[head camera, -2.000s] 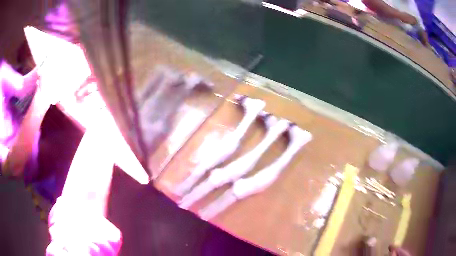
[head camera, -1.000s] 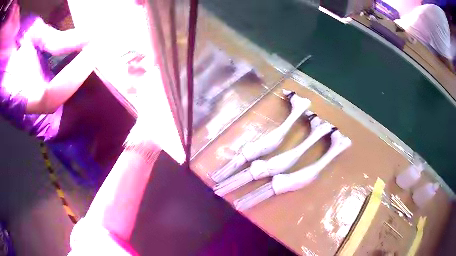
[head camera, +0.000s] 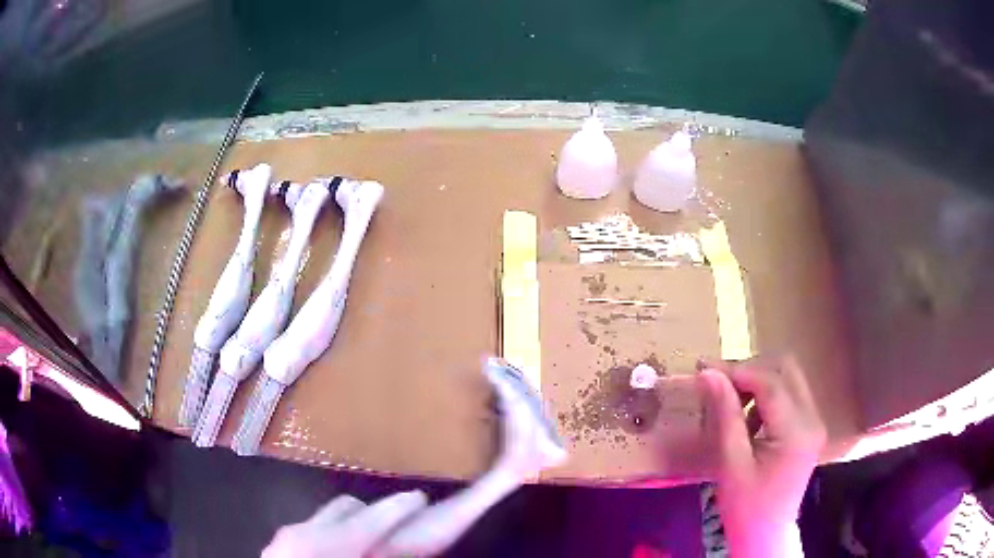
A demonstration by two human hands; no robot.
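My gloved left hand [head camera: 354, 525], partly cut off by the bottom edge, holds a white-grey moulded limb-shaped part [head camera: 521, 431]. The part is slanted, its open end over the bench by the left yellow strip. My bare right hand [head camera: 763, 425] is pinched at lower right. A faint, blurred thin stick runs from its fingertips to a tiny whitish pot [head camera: 643, 377]; whether its tip touches the pot I cannot tell. The pot stands on a dark-spotted brown pad [head camera: 594, 338].
Three similar parts [head camera: 305, 327] with black bands lie at left, beside a long metallic rod [head camera: 188, 245]. Two squeeze bottles [head camera: 586, 161] stand behind loose pale sticks [head camera: 621, 238]. Yellow strips [head camera: 520, 294] flank the pad. A green belt [head camera: 523, 55] runs behind; dark panels stand at both sides.
The view has swung from the left side to the middle of the bench. Both hands now show at the pad, my left with a part. The three parts still lie in their row.
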